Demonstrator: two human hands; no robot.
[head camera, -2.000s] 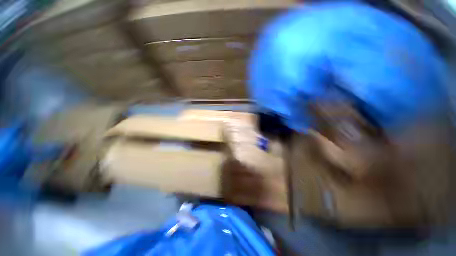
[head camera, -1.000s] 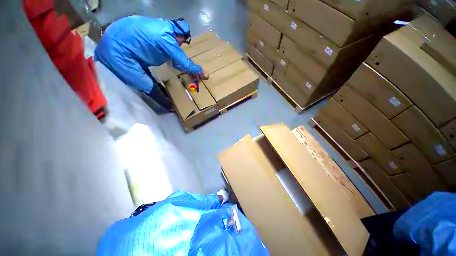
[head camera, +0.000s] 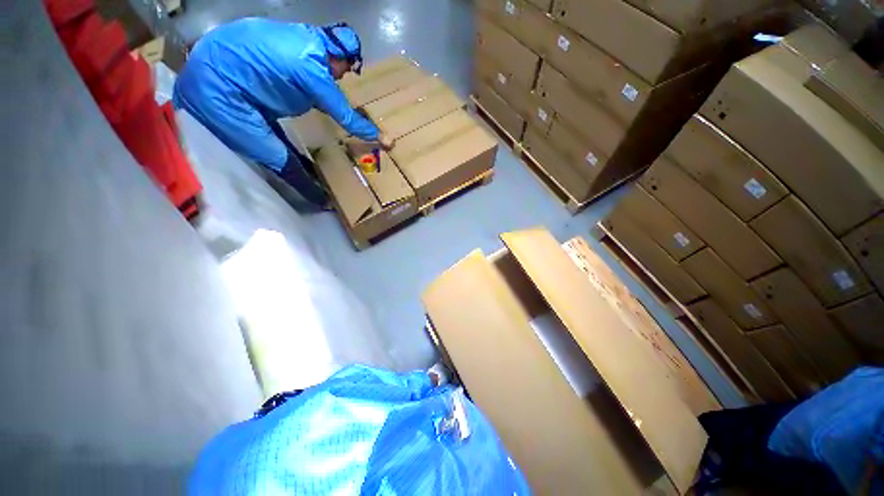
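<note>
An open carton (head camera: 552, 378) lies in front of me, its long brown flaps raised with a dark gap between them. A white patch (head camera: 567, 354) shows inside the gap. A small white-gloved hand, apparently my left hand (head camera: 439, 375), is at the carton's left edge, at the end of a blue sleeve. It is mostly hidden, so its grip cannot be told. My right hand is not in view. Blue smock (head camera: 359, 436) fills the bottom centre.
A person in a blue smock (head camera: 257, 82) bends over cartons on a low pallet (head camera: 456, 194), with a red-yellow object on top. Tall carton stacks (head camera: 582, 107) stand behind and at the right (head camera: 766, 213). Another person's blue sleeve (head camera: 834, 426) shows at bottom right. A blurred grey surface fills the left.
The view has swung from a strong blur to a steady look over the open carton. Over the last second, the scene has shifted slightly up and left; the hand stays at the carton's edge.
</note>
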